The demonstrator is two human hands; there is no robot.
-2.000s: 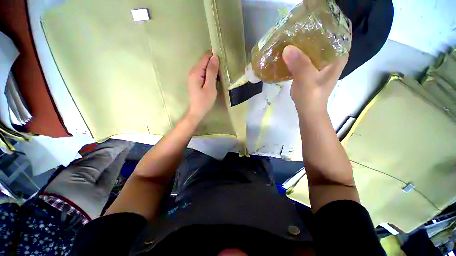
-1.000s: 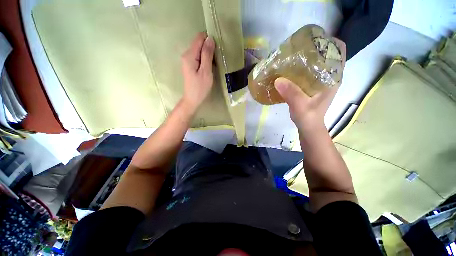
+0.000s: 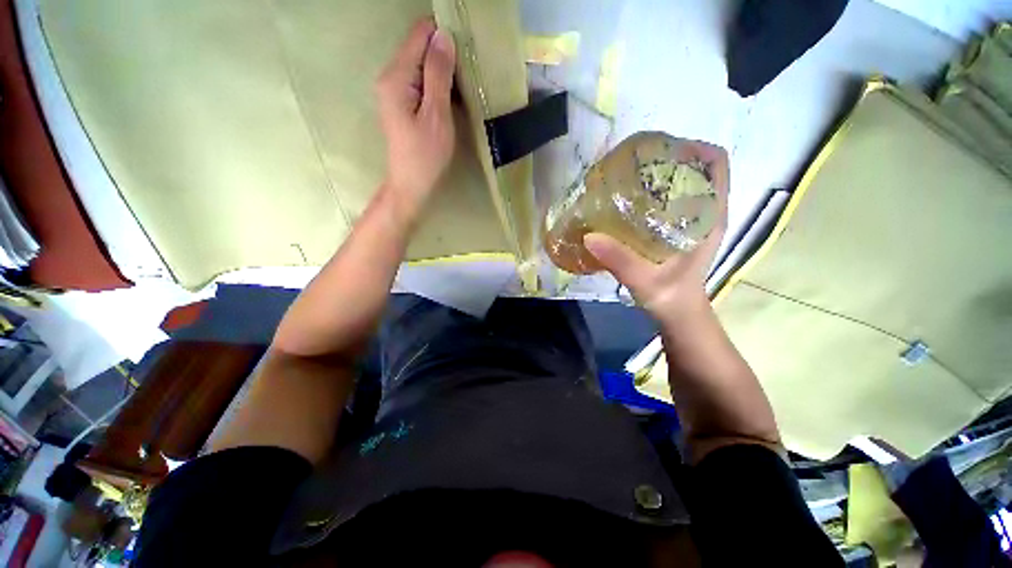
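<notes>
An olive-khaki bag body panel (image 3: 222,133) lies in front of me, its raised stitched edge strip running down its right side. My left hand (image 3: 420,122) grips this edge near the top, thumb up. A small black tab (image 3: 528,128) sticks out to the right from under the strip. My right hand (image 3: 666,266) holds a clear glue bottle (image 3: 621,205) with amber contents, tilted with its base up and to the right. The bottle is at the strip's lower end; its nozzle is hidden or too unclear to see.
Stacked khaki bag bodies (image 3: 877,266) lie at right. Black cloth (image 3: 782,39) is at the top. A reddish-brown board (image 3: 56,211) is at far left, with white sheets (image 3: 105,333) below it. The white table (image 3: 666,67) shows yellow glue marks.
My right hand and the bottle have moved down along the strip toward me, past the black tab. My left hand still holds the edge, and the view has shifted.
</notes>
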